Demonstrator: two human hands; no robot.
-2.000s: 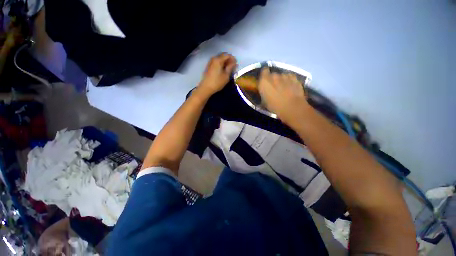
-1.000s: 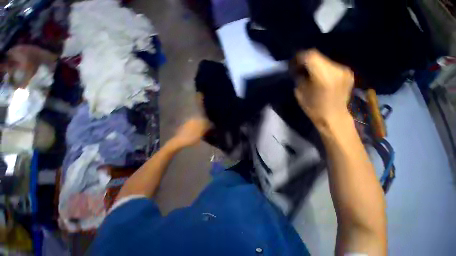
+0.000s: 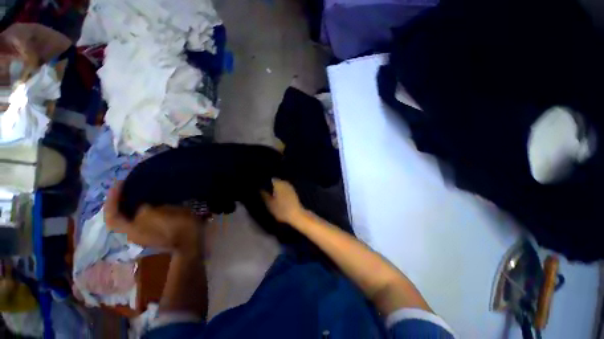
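A black garment (image 3: 205,171) is held off the table, over the floor in front of me, stretched from left to centre. My left hand (image 3: 149,224) is slightly blurred and grips its left end, fingers partly behind the cloth. My right hand (image 3: 283,200) grips its lower edge near the centre. A further black part (image 3: 306,132) stands up beyond my right hand; whether it is the same piece I cannot tell. The steam iron (image 3: 520,275) rests on the table at lower right, untouched, its orange-brown handle facing right.
The pale pressing table (image 3: 391,198) is at the right, with a large black garment pile (image 3: 477,86) showing white patches. A purple cloth-like thing (image 3: 371,26) is at its far end. White cloth heaps (image 3: 146,79), bluish cloth (image 3: 99,165) and a brown box-like thing (image 3: 155,281) are at the left, beside concrete floor (image 3: 251,53).
The view has turned left from the table. My right hand has let go of the iron. The black garment has left the table and is now spread between both hands, further left.
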